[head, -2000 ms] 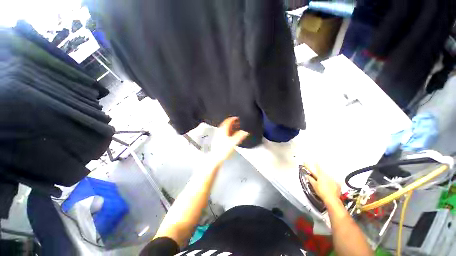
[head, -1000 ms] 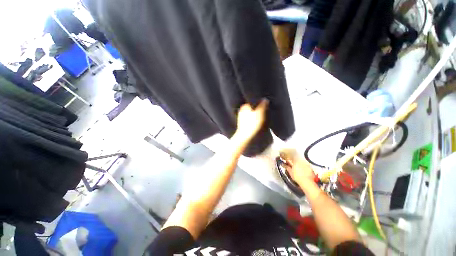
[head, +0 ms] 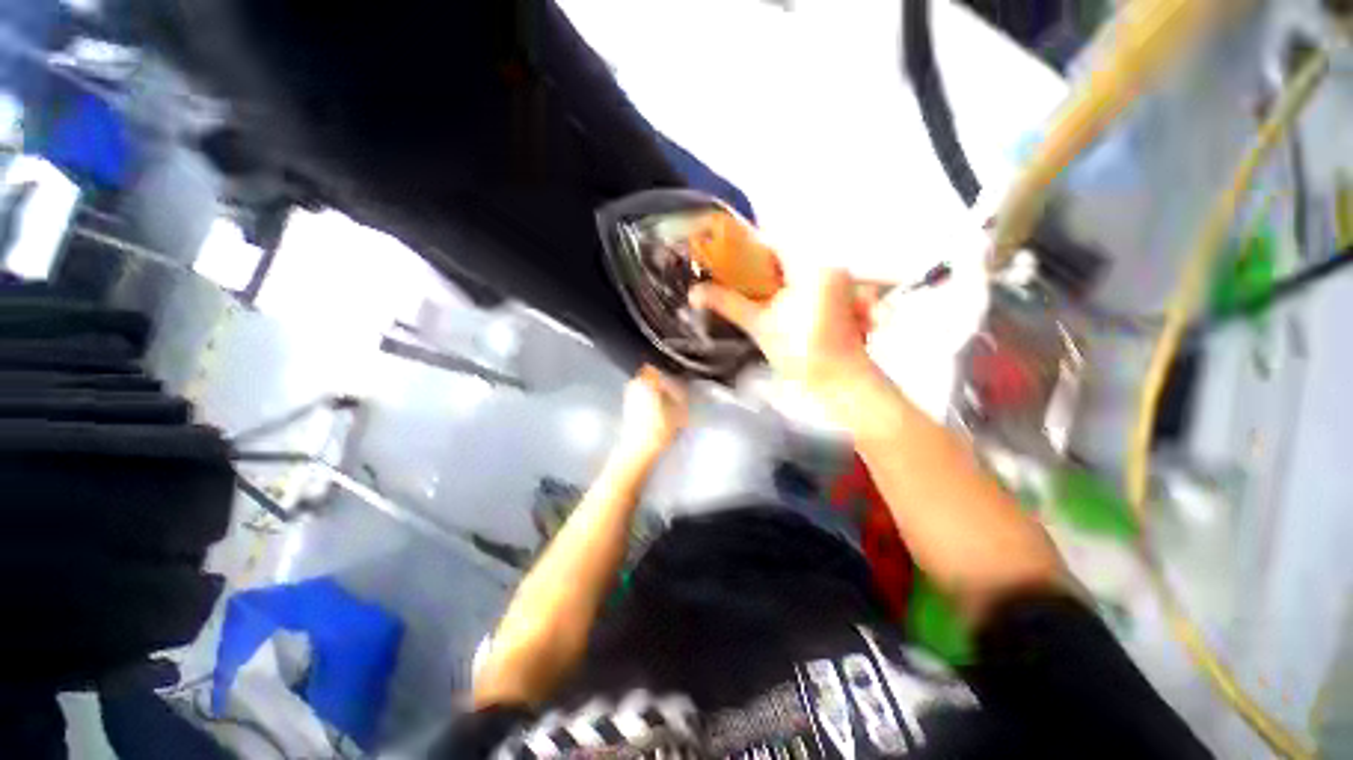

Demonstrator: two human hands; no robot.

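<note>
The steam iron (head: pixel 675 305), with a pointed silvery-edged plate and an orange handle, is over the near right end of a black suit jacket (head: pixel 430 149). The jacket lies across the upper left and middle of the view. My right hand (head: pixel 801 319) is closed on the iron's handle. My left hand (head: pixel 650 408) is at the jacket's near edge, just below the iron's tip end. It is small and blurred, and I cannot tell whether it pinches the cloth. The iron hides part of the jacket's edge.
A white table (head: pixel 772 89) lies behind the iron. A yellow hose (head: pixel 1091 112) and a black cable (head: pixel 935 119) run on the right. Dark jackets (head: pixel 104 490) hang in a row at the left. A blue bag or cover (head: pixel 341 646) is on the floor at lower left.
The iron has been lifted from the table's near right side and moved left onto the jacket. My left hand has moved down to the jacket's near edge. The view has tilted downward and closer.
</note>
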